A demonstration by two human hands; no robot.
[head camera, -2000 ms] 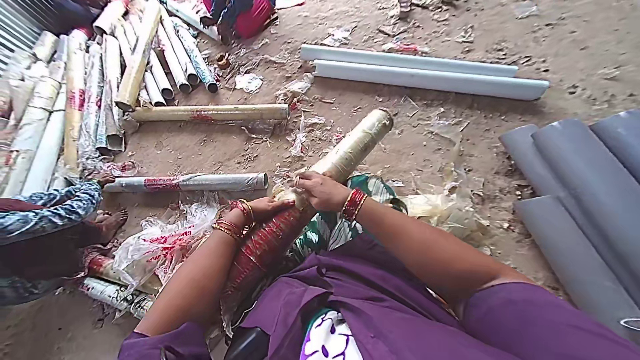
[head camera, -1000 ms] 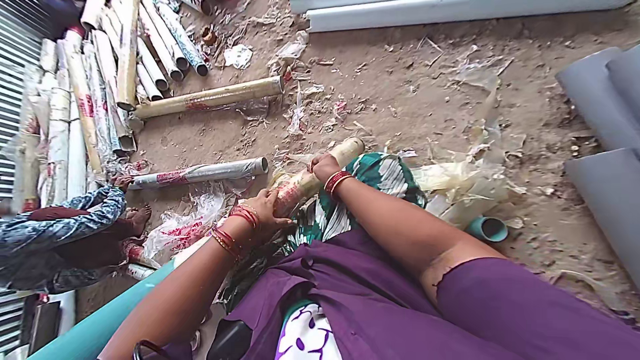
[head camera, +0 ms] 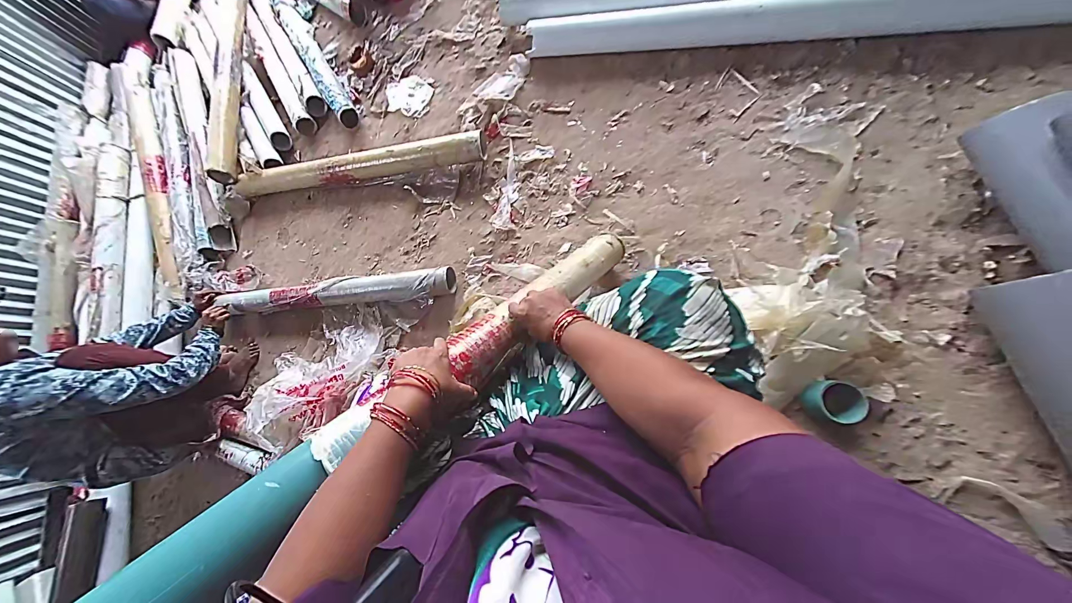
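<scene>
A long pipe lies slantwise across my lap, with a teal length (head camera: 226, 519) at the lower left and a yellowish plastic-wrapped end (head camera: 586, 264) at the upper right. Red-printed film (head camera: 479, 345) covers its middle part. My right hand (head camera: 540, 314) is closed around the wrapped pipe near the yellowish end. My left hand (head camera: 431, 377) rests on it lower down, beside the red print; its fingertips are partly hidden. Whether teal and wrapped parts are one pipe, I cannot tell. Crumpled clear film (head camera: 322, 377) lies left of my left hand.
At the left, a co-worker's hands (head camera: 213, 310) hold a grey wrapped pipe (head camera: 360, 289). A yellowish pipe (head camera: 368, 163) lies beyond, near a pile of wrapped pipes (head camera: 117, 209). Pale pipes (head camera: 754, 23) lie at the far edge, grey pipes (head camera: 1034, 335) at the right. A short teal pipe (head camera: 837, 402) is nearby.
The red-wrapped length under my left forearm two seconds ago has given way to teal pipe there. My right hand has shifted along the wrapped part. The view has moved.
</scene>
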